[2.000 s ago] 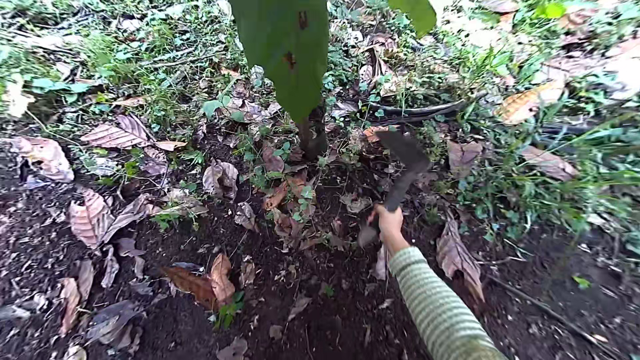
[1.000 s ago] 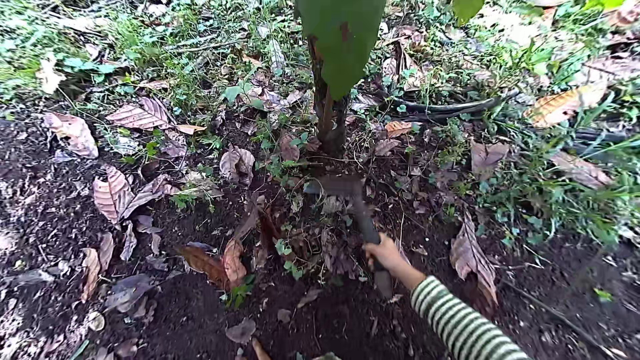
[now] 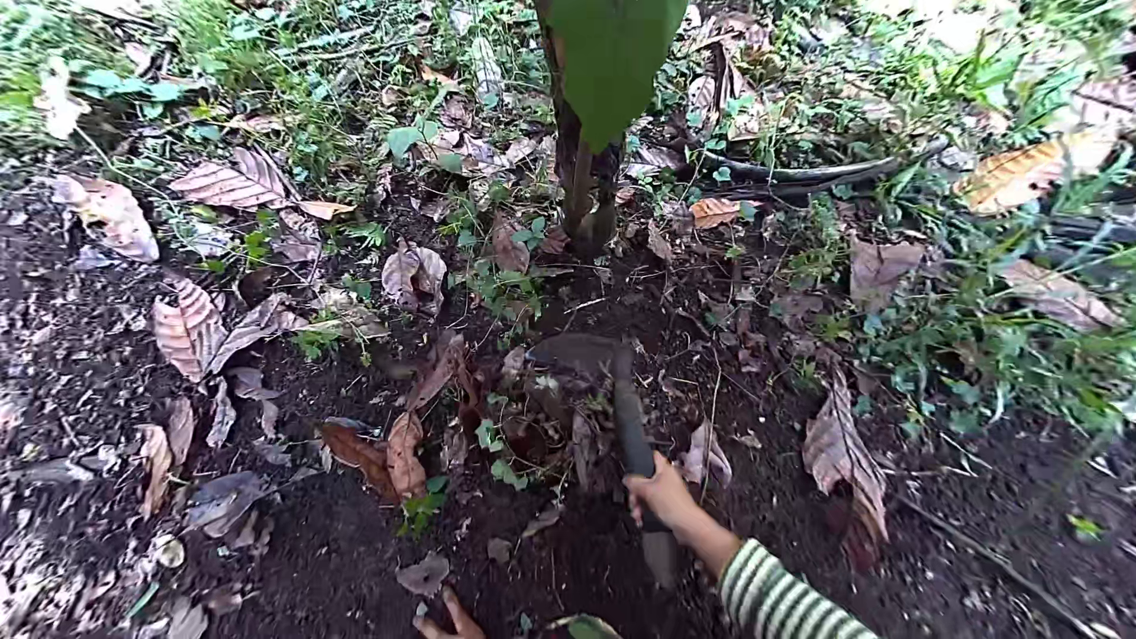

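My right hand (image 3: 664,499) is closed around the dark handle of a short hand hoe (image 3: 632,426), its sleeve striped green and white. The hoe's blade points left and rests low against dark soil and leaf litter, in front of the base of a thin tree trunk (image 3: 590,195). Part of the blade is hard to tell from the soil. At the bottom edge, my left hand (image 3: 451,621) shows only its fingers, spread near the ground beside a small dry leaf (image 3: 424,575); nothing is seen in them. Low weeds (image 3: 501,444) and loose leaves lie left of the handle.
A large green leaf (image 3: 617,62) hangs before the trunk. A dark fallen branch (image 3: 799,173) lies behind it to the right. Large dry leaves (image 3: 848,453) are scattered over the soil on both sides, with grass (image 3: 985,355) at the right and along the back.
The hoe has come down from beside the trunk to the ground in front of it. Weeds and leaves are bunched nearer to me. My left fingers have come into view at the bottom.
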